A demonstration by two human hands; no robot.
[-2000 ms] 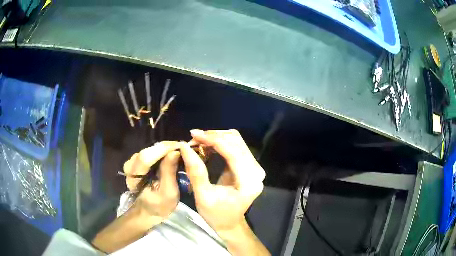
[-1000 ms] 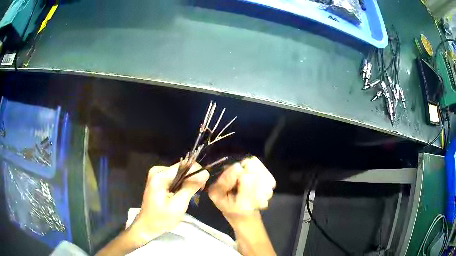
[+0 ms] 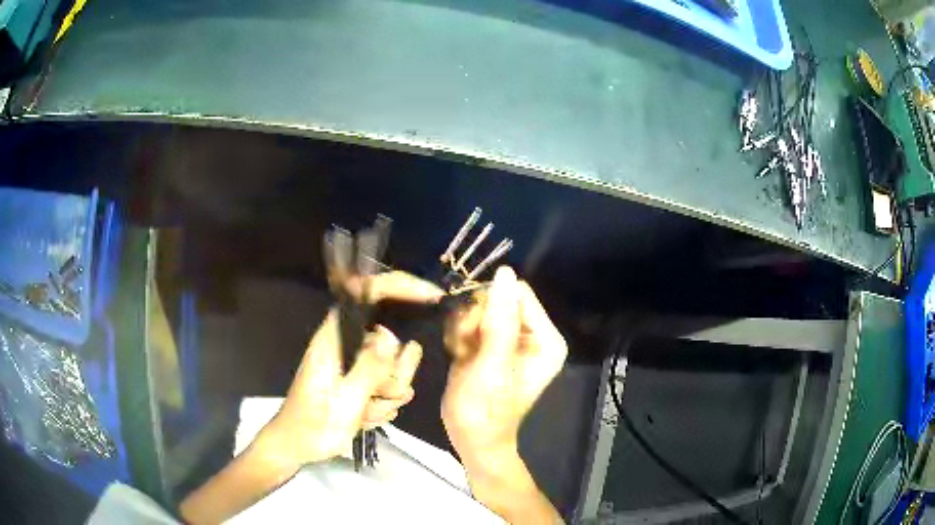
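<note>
My left hand (image 3: pixel 354 374) is closed around a bunch of thin black cables (image 3: pixel 354 318) over my lap. Their pale tips point up and are blurred; the dark plain ends hang below the hand. Its index finger reaches right, to the other cables. My right hand (image 3: pixel 502 359) holds several more cables, whose pale inner cores (image 3: pixel 474 241) fan up and right, with coppery strands at their base. The right thumb and fingertip are at a coppery strand (image 3: pixel 470 288). The jackets in the right hand are mostly hidden by the fingers.
The green bench (image 3: pixel 410 77) edge runs across above my hands. A blue tray (image 3: pixel 764 41) and cables with metal plugs (image 3: pixel 789 164) lie on it at right. Lower blue bins (image 3: pixel 87 272) with bagged silvery parts are at left. A metal frame (image 3: pixel 605 441) stands below right.
The cables now show as two groups, one in each hand. My left index finger has stretched right, and my right hand has opened from a fist to a pinch. The view has shifted slightly.
</note>
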